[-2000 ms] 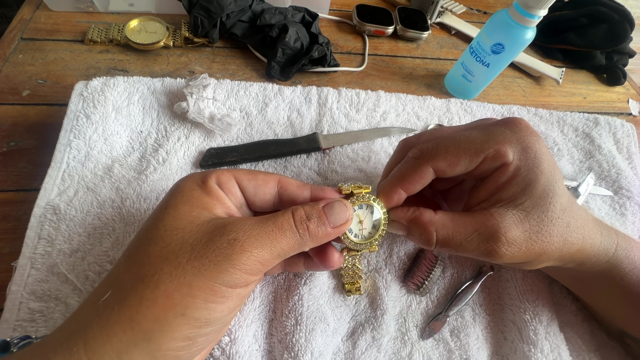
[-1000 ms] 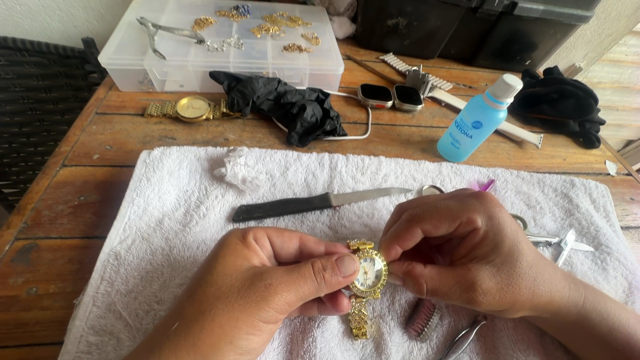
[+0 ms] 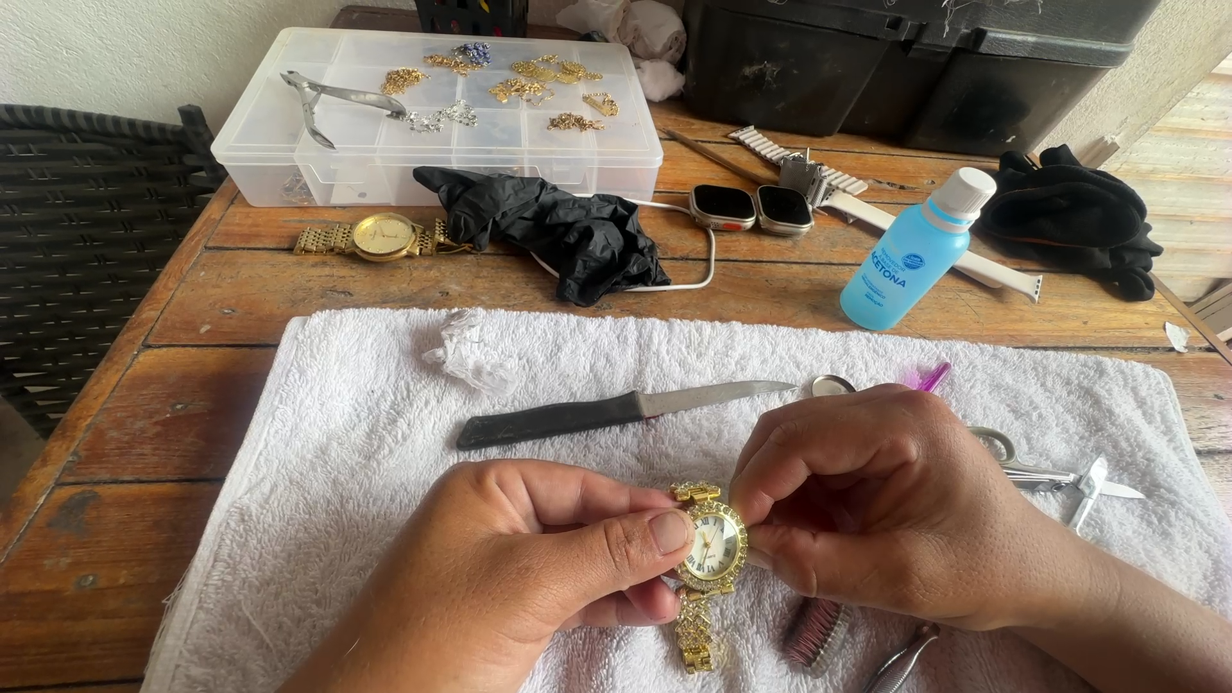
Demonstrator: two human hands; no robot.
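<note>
A gold-coloured wristwatch (image 3: 710,547) with a stone-set bezel and a white Roman-numeral dial is held face up over the white towel (image 3: 346,462). My left hand (image 3: 539,558) grips its left side, thumb on the case edge and fingers behind. At the case's right side, the thumb and index finger of my right hand (image 3: 885,510) pinch together; whether they hold the crown cannot be seen. The lower bracelet hangs toward the towel. Behind the watch lies a knife with a black handle (image 3: 549,422). A small brush (image 3: 814,630) and a metal tool (image 3: 902,659) lie below my right hand.
Scissors (image 3: 1039,476) and crumpled clear plastic (image 3: 472,354) lie on the towel. Behind it are an acetone bottle (image 3: 905,260), two smartwatch cases (image 3: 722,207), a black glove (image 3: 568,236), a gold watch (image 3: 383,237), a plastic organizer box (image 3: 236,144) bearing nippers (image 3: 337,93) and chains, and black cloth (image 3: 1068,221).
The view has tilted up, bringing the organizer box into sight. Both hands keep their hold around the watch, with no plain change in grip.
</note>
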